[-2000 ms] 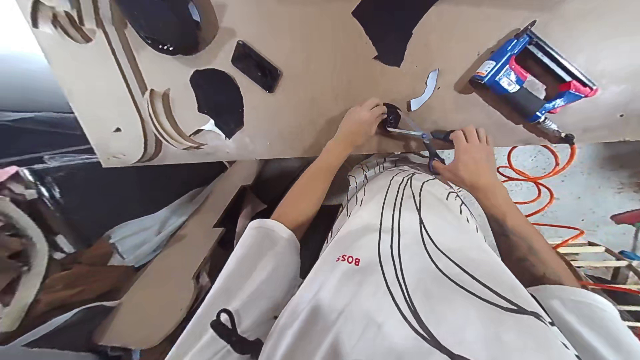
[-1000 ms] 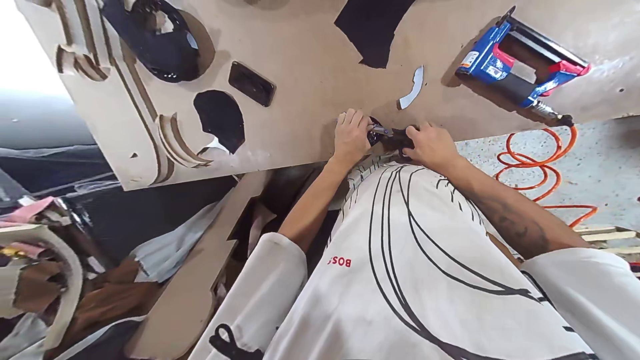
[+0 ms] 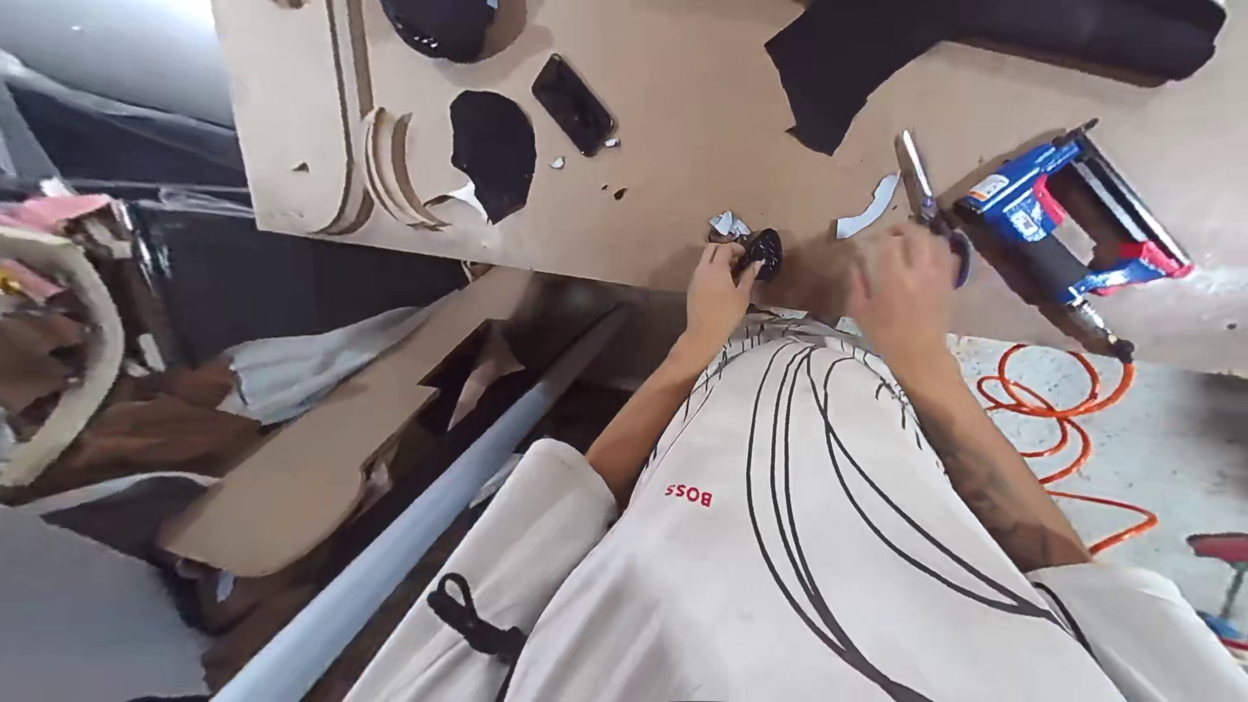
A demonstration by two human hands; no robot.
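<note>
My left hand [image 3: 720, 292] holds a small black rounded piece [image 3: 763, 255] at the near edge of the table, with a crumpled light scrap [image 3: 727, 226] beside it. My right hand [image 3: 905, 291], slightly blurred, is over the table to the right. Scissors [image 3: 924, 190] with dark handles lie just beyond it, blades pointing away; whether its fingers still touch the handles I cannot tell. A curved pale strip [image 3: 868, 207] rests left of the scissors.
A blue and red pneumatic stapler [image 3: 1053, 210] with an orange coiled hose [image 3: 1082, 414] is at right. Dark fabric [image 3: 848, 68], a black cut piece [image 3: 493, 154], a phone [image 3: 573, 104] and curved wooden pieces [image 3: 390, 171] lie on the table [image 3: 663, 117].
Two seconds ago the scissors were in my right hand at the black piece; now they are on the table to the right. My hands have moved apart, the left keeping the black piece.
</note>
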